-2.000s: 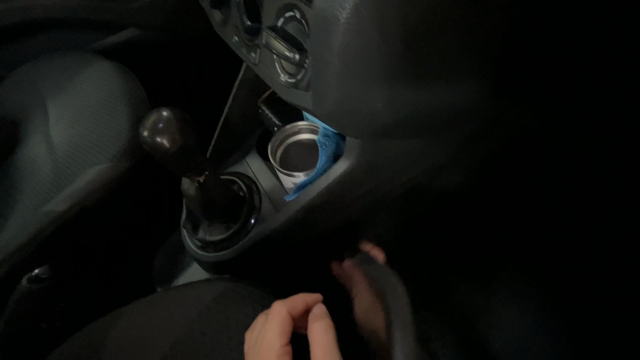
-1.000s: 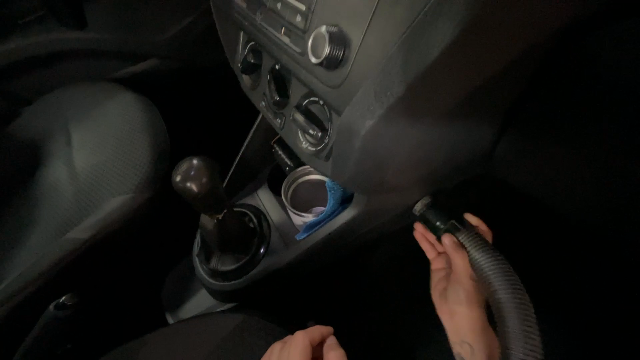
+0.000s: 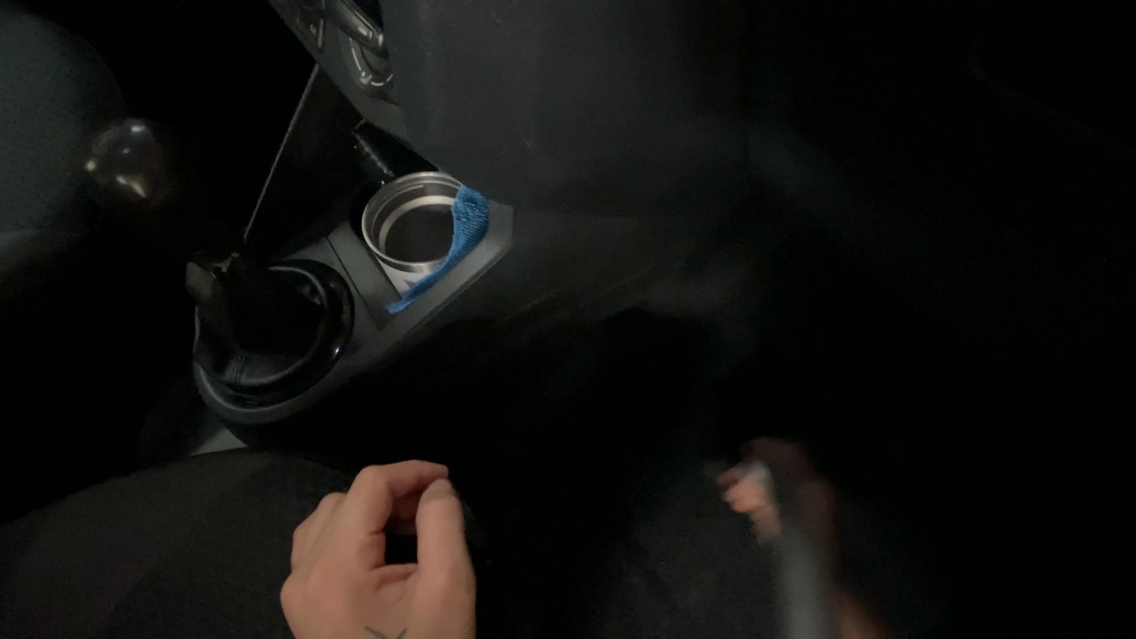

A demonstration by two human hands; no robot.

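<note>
My left hand (image 3: pixel 386 550) is at the bottom, left of the middle, above dark cloth; its thumb and forefinger are curled with their tips nearly together, and no object shows between them. At the lower right my right hand (image 3: pixel 759 501) is badly blurred and dim, around a ribbed vacuum hose (image 3: pixel 803 559). The hose's end cannot be made out in the dark. A metal cup (image 3: pixel 413 266) stands in the console's cup holder, with a blue microfibre cloth (image 3: pixel 470 222) tucked along its right side.
A gear lever with a round knob (image 3: pixel 129 160) and a dark boot (image 3: pixel 266 328) rises from the centre console (image 3: pixel 479 266). The dashboard's side panel (image 3: pixel 568 106) overhangs the cup holder. A seat (image 3: pixel 44 133) shows at the upper left.
My right hand has moved down with the hose from beside the console. More of my left hand shows than one second ago. The view has tilted down.
</note>
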